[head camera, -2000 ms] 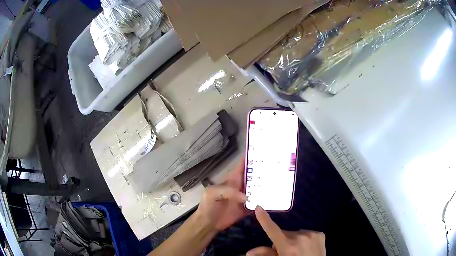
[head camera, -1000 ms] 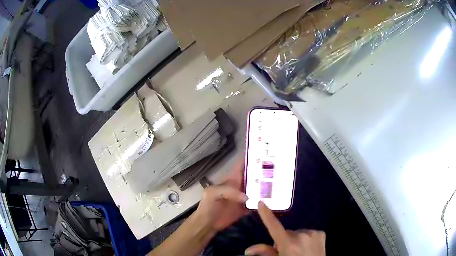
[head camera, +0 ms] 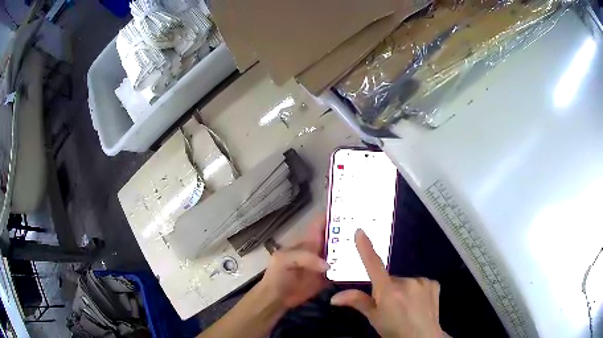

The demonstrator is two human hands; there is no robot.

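Observation:
A smartphone with a bright white screen and a pinkish edge is upright in front of me. My left hand holds it from the left side and below, thumb at the lower left edge. My right hand is at the lower right, holding nothing, its index finger extended over the lower middle of the screen and its thumb spread to the left. The screen text is too small to read.
A pale board left of the phone bears fanned grey-beige cut pieces and pale strips. A white tub holds white bundles. A blue crate is lower left. Cardboard and plastic wrap lie on the white table.
My right index finger has moved up from the screen's bottom edge to its lower middle. The screen content has changed. The phone sits slightly lower, still in my left hand.

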